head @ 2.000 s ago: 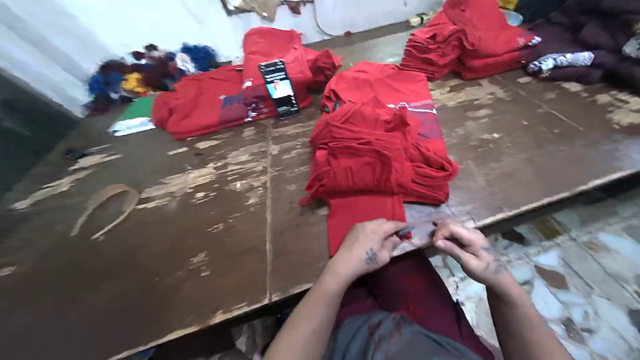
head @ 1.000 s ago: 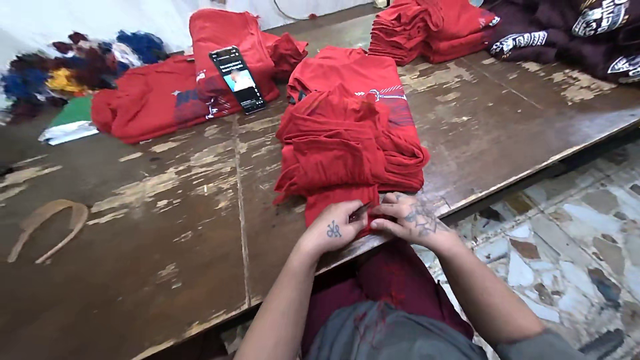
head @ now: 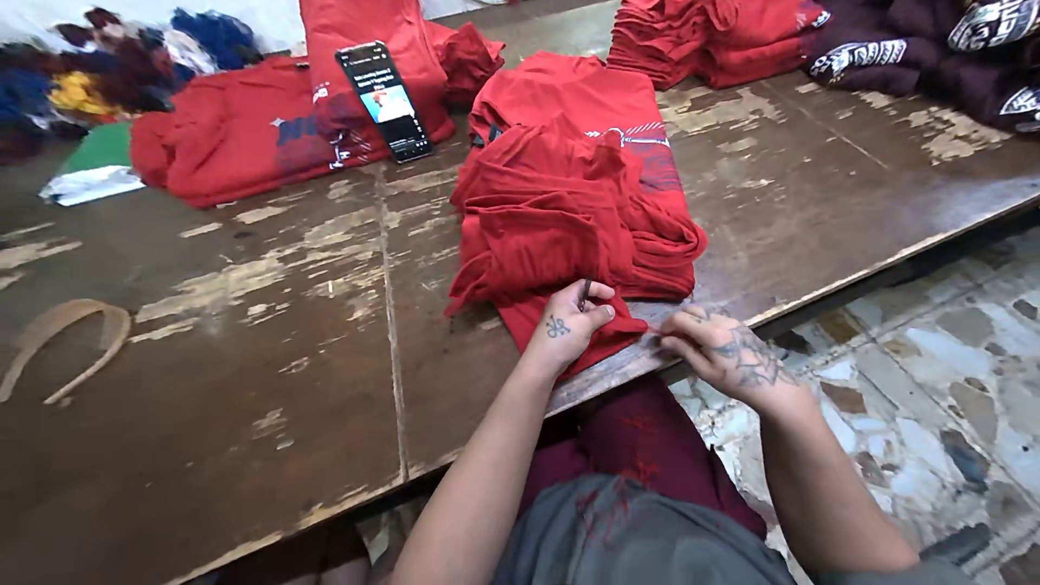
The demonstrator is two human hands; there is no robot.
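Observation:
A stack of red cloth garments [head: 544, 219] lies at the table's front edge, with one flap of it hanging toward me. My left hand [head: 569, 321] rests on this flap and holds a small dark tool upright between thumb and fingers; its kind is too small to tell. Just right of the flap's pointed corner, my right hand [head: 723, 349] has thumb and fingertips pinched together, apparently on a thread or the cloth's tip. Below, red thread bits lie on my grey shirt [head: 597, 528] and maroon trousers [head: 642, 439].
The worn wooden table [head: 244, 390] bears a curved tan band [head: 81, 313] at left. Behind are folded red garments [head: 236, 130] with a phone [head: 386, 101] on them, a colored thread pile [head: 138, 65], more red garments [head: 707, 41] and dark printed garments [head: 877, 49].
My right hand, close against my left one a second ago, has moved right, away from it. The flap's corner now shows stretched out between the hands.

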